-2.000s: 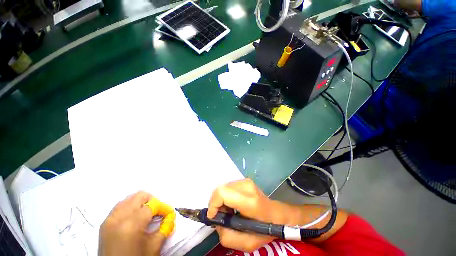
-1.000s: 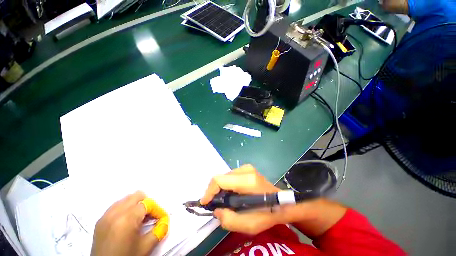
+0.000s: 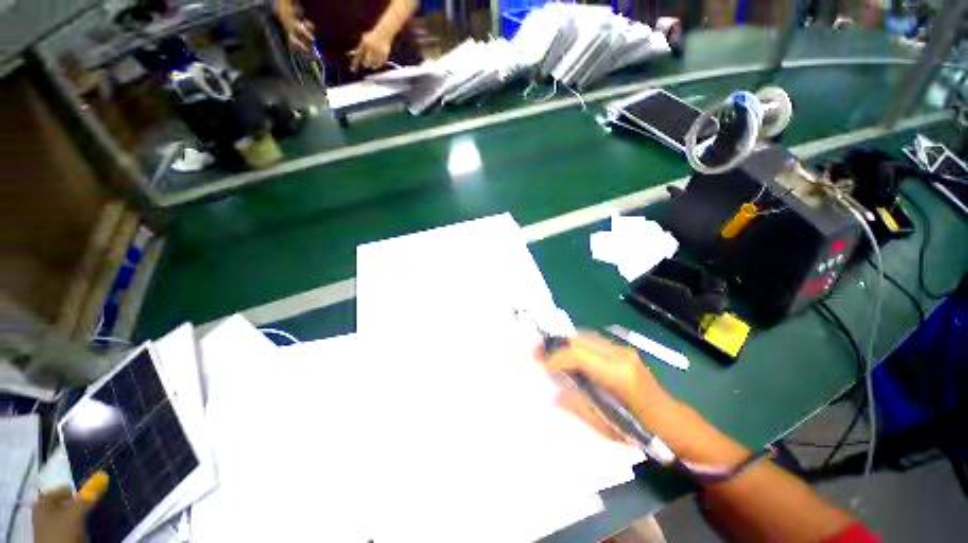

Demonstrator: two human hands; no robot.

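Observation:
My right hand (image 3: 610, 377) holds the black soldering iron (image 3: 618, 412) above the white panels (image 3: 425, 414); its tip points up and left, and I cannot tell if it touches. My left hand (image 3: 62, 518) is at the lower left, partly cut off. Its yellow-sleeved finger (image 3: 93, 487) lies at the lower left of a dark-faced solar panel (image 3: 133, 440); whether it grips is unclear. That panel leans on other panels, left of the white ones.
The black soldering station (image 3: 770, 239) stands at right, with a reel (image 3: 773, 109) behind. Before it are crumpled white paper (image 3: 634, 246), a stand with yellow sponge (image 3: 725, 334) and a white strip (image 3: 650, 347). Another person's hands (image 3: 374, 48) and white panels (image 3: 568, 48) are across the belt.
The view has swung left and up. My left hand has moved from the white panels to the dark-faced panel at left. My right hand has moved forward with the iron, its tip now pointing away.

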